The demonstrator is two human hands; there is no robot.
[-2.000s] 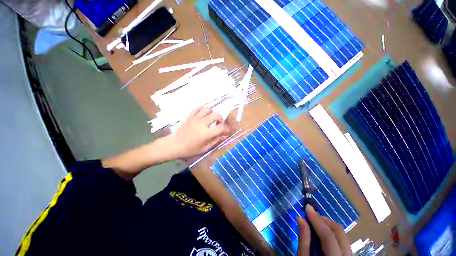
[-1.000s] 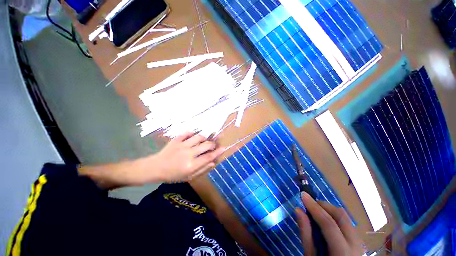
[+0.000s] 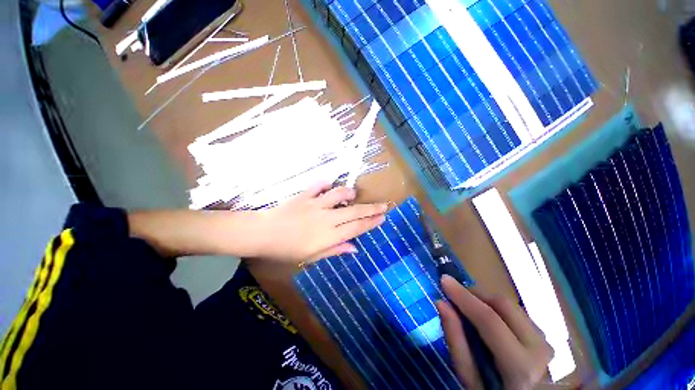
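A blue solar cell panel (image 3: 358, 293) with fine pale lines lies flat in front of me. My left hand (image 3: 316, 225) is bare and palm down at the panel's upper left end, fingers spread over its edge; no held object shows under it. My right hand (image 3: 495, 327) holds a dark soldering iron (image 3: 451, 266) like a pen, its thin tip over the panel's upper right part. Whether the tip touches is unclear. A heap of white strips and hair-thin wires (image 3: 267, 152) lies just beyond my left hand.
Finished panels with a white band (image 3: 457, 84) are stacked on a teal mat ahead. Dark unworked panels (image 3: 617, 244) are stacked at right. Long white strips (image 3: 518, 274) lie between them and the work. A dark phone-like rectangle (image 3: 187, 30) and loose strips lie far left.
My left hand has moved from the strip heap right onto the panel's end, fingers now spread. The soldering iron has shifted slightly toward that end. The view has shifted a little.
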